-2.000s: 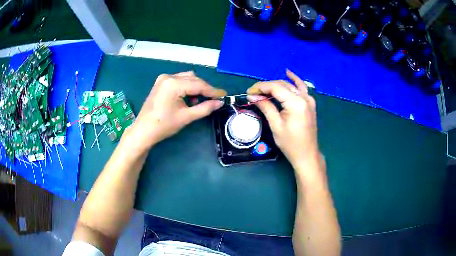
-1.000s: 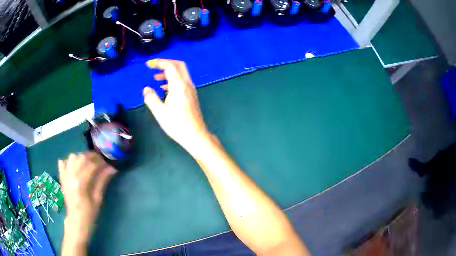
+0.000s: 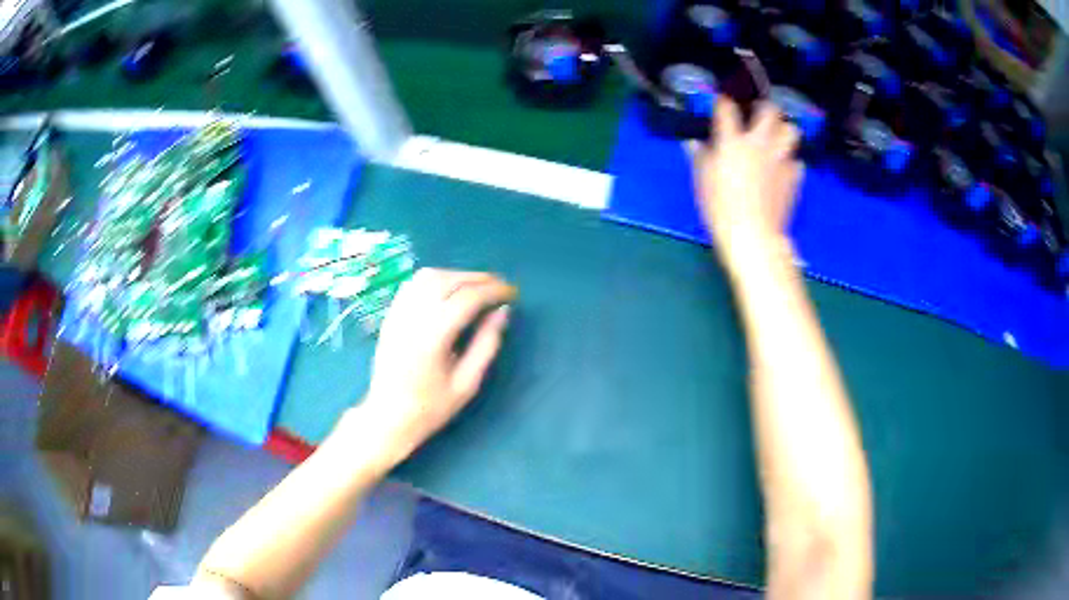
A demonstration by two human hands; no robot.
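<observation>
Several black speaker housings (image 3: 873, 138) with silver discs and blue round parts stand in rows on the blue sheet (image 3: 750, 199) at the upper right. My right hand (image 3: 753, 170) reaches over the sheet, its fingertips at the nearest housings; blur hides whether it grips one. My left hand (image 3: 440, 352) is over the bench, thumb and fingers apart and empty. Green circuit boards (image 3: 352, 267) lie just beyond its wrist side. A larger, blurred pile of boards (image 3: 176, 240) with wires lies on the left blue sheet (image 3: 264, 363).
One housing (image 3: 557, 61) stands on the green belt (image 3: 457, 88) beyond the white rail (image 3: 504, 168). A white post (image 3: 346, 76) rises at the rail. A brown carton (image 3: 123, 440) is below the bench at left, with a red object (image 3: 29, 326) near the left edge.
The housing worked on earlier is gone from the bench in front of me. The view has swung right, then back left. My right hand has moved to the housings; my left hand is beside the loose boards.
</observation>
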